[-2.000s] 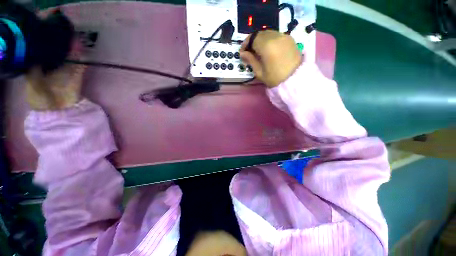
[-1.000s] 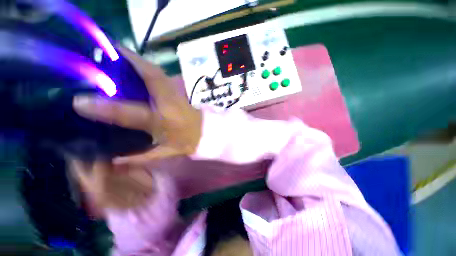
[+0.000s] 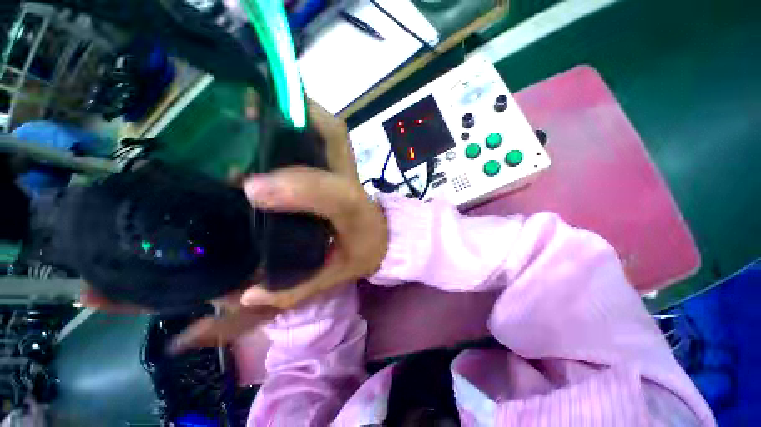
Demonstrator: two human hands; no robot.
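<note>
A black over-ear headset point(image 3: 158, 238) is held up close on the left, with a glowing green strip above and small coloured lights on the near ear cup. My right hand point(image 3: 334, 208) grips an ear cup, its fingers and thumb around it. My left hand point(image 3: 221, 324) is blurred under the headset and partly hidden behind it; fingertips show at the near cup's lower edge. The white tester point(image 3: 488, 200) stands behind my right wrist, with red digits lit, four green buttons and black leads at its sockets. My right hand and sleeve hide its lower left part.
The tester lies on a pink mat point(image 3: 617, 158) over a green bench point(image 3: 709, 108). A white sheet point(image 3: 334, 62) with a black pen point(image 3: 363, 25) lies behind it. A blue bin point(image 3: 734, 325) is at the lower right. Dark cables point(image 3: 183, 375) and blurred items crowd the left.
The view has swung left. My right hand left the tester's sockets and took hold of the headset, which is now turned and raised; its glow went from purple to green.
</note>
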